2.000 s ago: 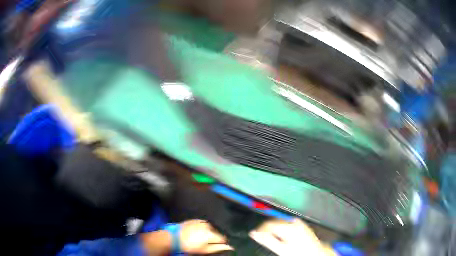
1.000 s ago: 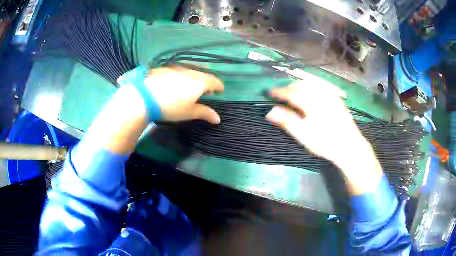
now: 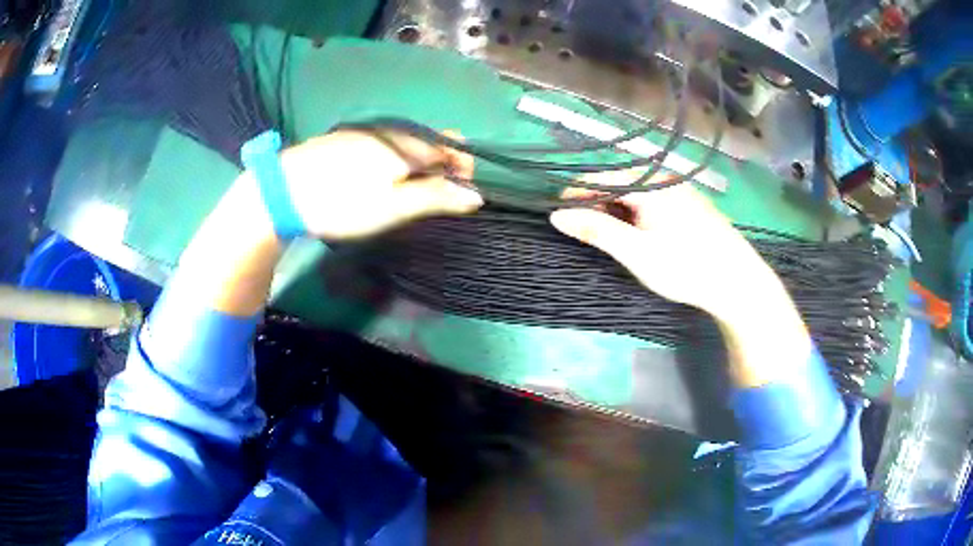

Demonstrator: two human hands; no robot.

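A flat bundle of thin black cables (image 3: pixel 555 272) lies across the green mat (image 3: pixel 352 91), with small silvery ends clustered at its right. My left hand (image 3: pixel 373 192) is closed on a few black cables above the bundle's back edge. My right hand (image 3: pixel 651 235) holds the same few cables a little to the right. The held cables (image 3: pixel 512 160) arc up in loose loops behind and between my hands. A narrow metal bar (image 3: pixel 619 142) lies on the mat behind the loops, partly crossed by them.
The steel press bed (image 3: pixel 469 32) with holes is behind the mat, under a thick steel slab (image 3: pixel 784 32). A small bench device (image 3: pixel 873 192) and an orange-handled tool (image 3: pixel 930 307) are at right. A tan pole (image 3: pixel 64 309) and blue bin (image 3: pixel 53 357) are at left.
My hands have closed on a few cables and come slightly closer together. The loose cables now arch up in loops over the bar and toward the press bed.
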